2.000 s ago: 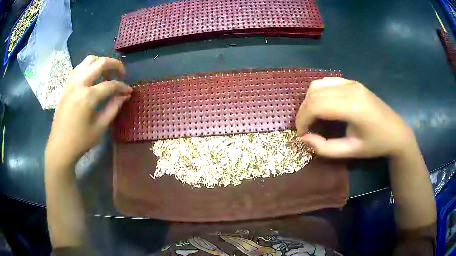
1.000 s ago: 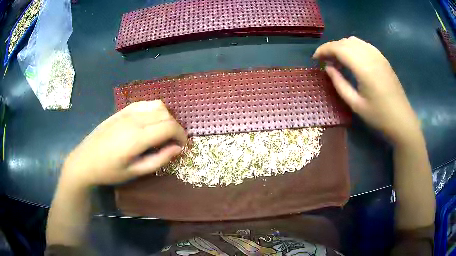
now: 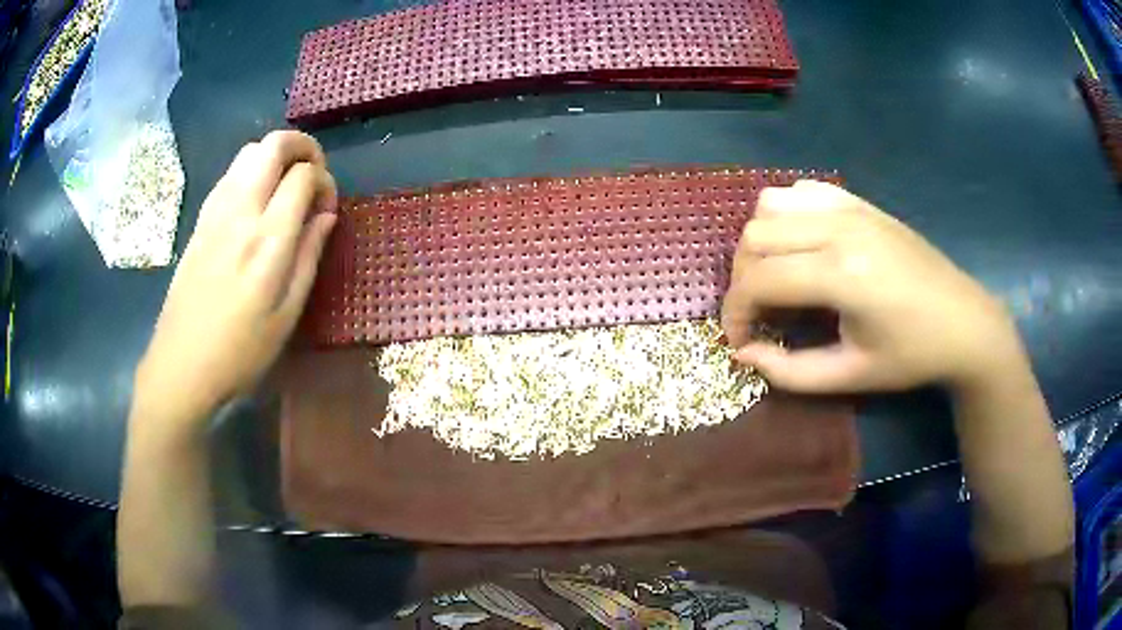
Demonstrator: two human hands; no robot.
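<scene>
A dark-red loading plate (image 3: 541,252) with a grid of small holes lies across the far part of a brown work cloth (image 3: 566,498). A long heap of tiny whitish pins (image 3: 566,388) lies on the cloth along the plate's near edge. My left hand (image 3: 258,252) is over the plate's far left corner, thumb and fingers close together; whether a pin is between them is too small to tell. My right hand (image 3: 849,289) is at the right end of the heap, fingertips bent down at the pins; what they hold is hidden.
Stacked red plates (image 3: 541,49) lie beyond the cloth, with a few loose pins (image 3: 576,110) near them. A clear parts bag (image 3: 138,197) with pins is at far left, beside a blue-edged parts tray (image 3: 55,68). Another red plate (image 3: 1099,117) shows at the right edge.
My left hand has moved from the heap's left end up to the plate's far left corner. My right hand has come down from the plate's far right corner to the heap's right end.
</scene>
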